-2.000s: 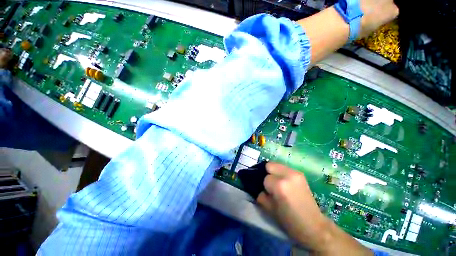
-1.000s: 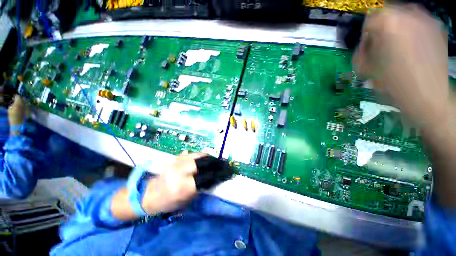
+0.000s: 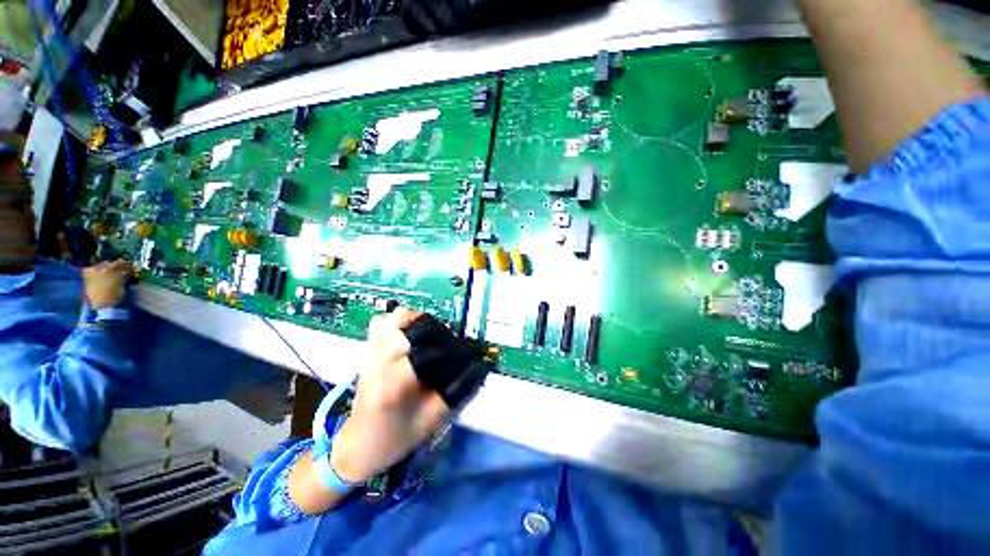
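Note:
Green circuit boards (image 3: 651,315) lie end to end in front of me, with a dark seam between two of them. My left hand (image 3: 407,375), with black finger coverings, is at the boards' front edge beside the seam. Its fingertips are close to a small yellow part (image 3: 492,353); whether they hold anything is hidden. Three yellow-orange components (image 3: 500,260) stand in a row right of the seam, above three long black connectors (image 3: 568,328). My right forearm crosses the upper right; its hand is cut off by the top edge.
A silver-white rail (image 3: 608,418) runs along the boards' front, another along the back. A bin of yellow-orange parts (image 3: 255,30) and a bin of dark parts are at the top left. Another person's hand (image 3: 106,285) is at the boards' far left. A thin blue cord runs to my left wrist strap.
My right hand has gone up out of the picture. My left hand, crossed over to the bins at first, came back to the front edge and stays there. The view has shifted.

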